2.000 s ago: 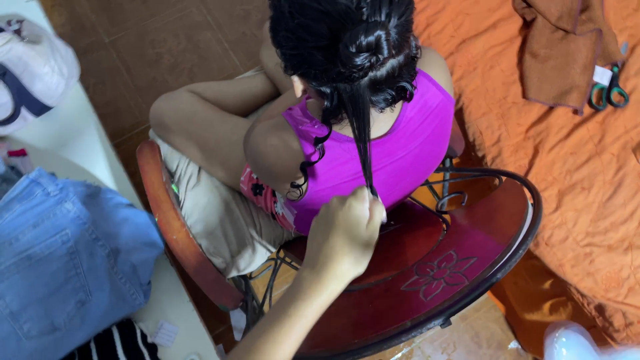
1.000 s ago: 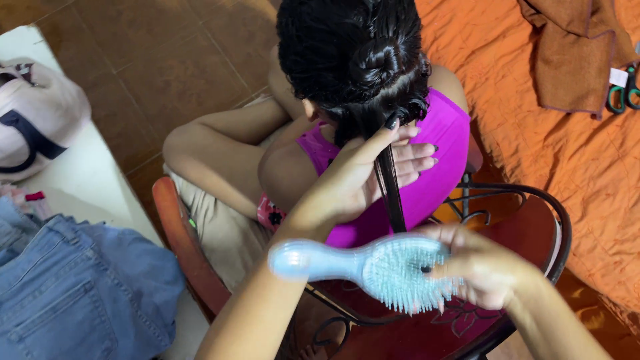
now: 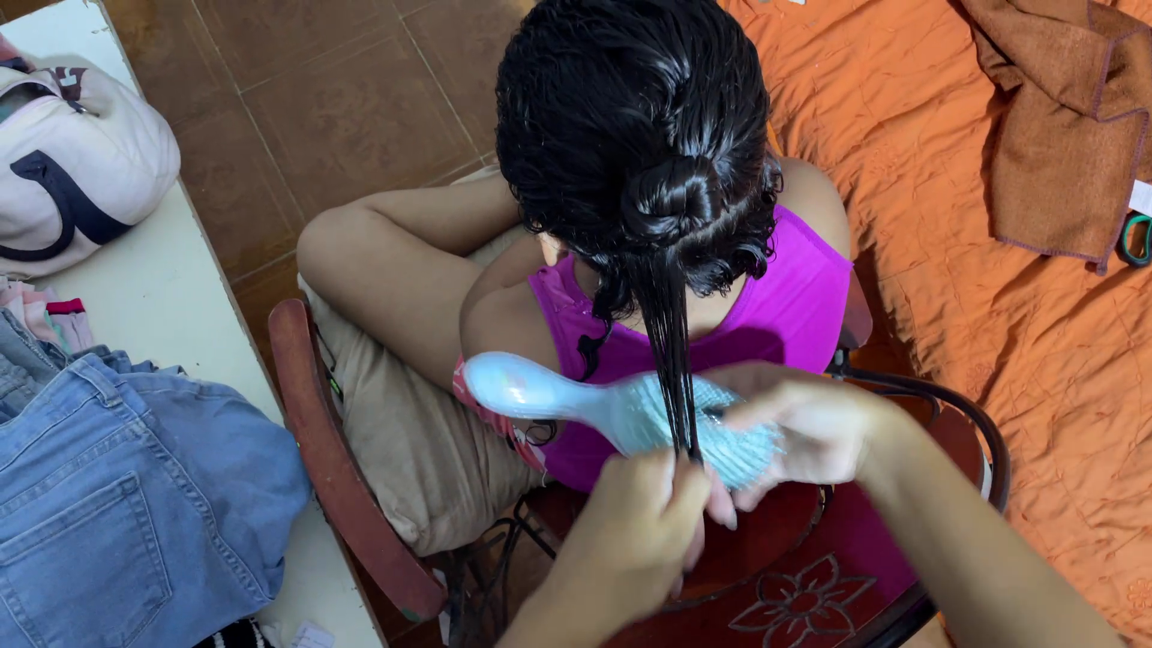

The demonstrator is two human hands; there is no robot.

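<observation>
A person in a magenta top [image 3: 783,279] sits with their back to me, their wet black hair [image 3: 612,117] partly wound in a small bun [image 3: 673,200]. From below the bun a straight lock of hair [image 3: 664,333] hangs down, and my left hand [image 3: 643,513] is closed on its lower end. My right hand [image 3: 810,427] grips a light-blue hairbrush [image 3: 540,391] by its bristled head, the handle pointing left. The bristles lie behind or against the lock; exact contact is unclear. Some fingers of my right hand are hidden by the brush.
The person sits on a reddish wooden chair [image 3: 351,477] with a carved flower. At left, a white tabletop [image 3: 211,288] bears a pale bag [image 3: 99,162] and blue jeans [image 3: 135,486]. On the orange bedspread [image 3: 945,297] at right lie a brown cloth [image 3: 1062,162] and partly visible green-handled scissors [image 3: 1136,238].
Two seconds ago only one hand was in view, holding the lock. My right hand came in with the brush. My left hand, open behind the lock a second ago, is now closed on its lower end.
</observation>
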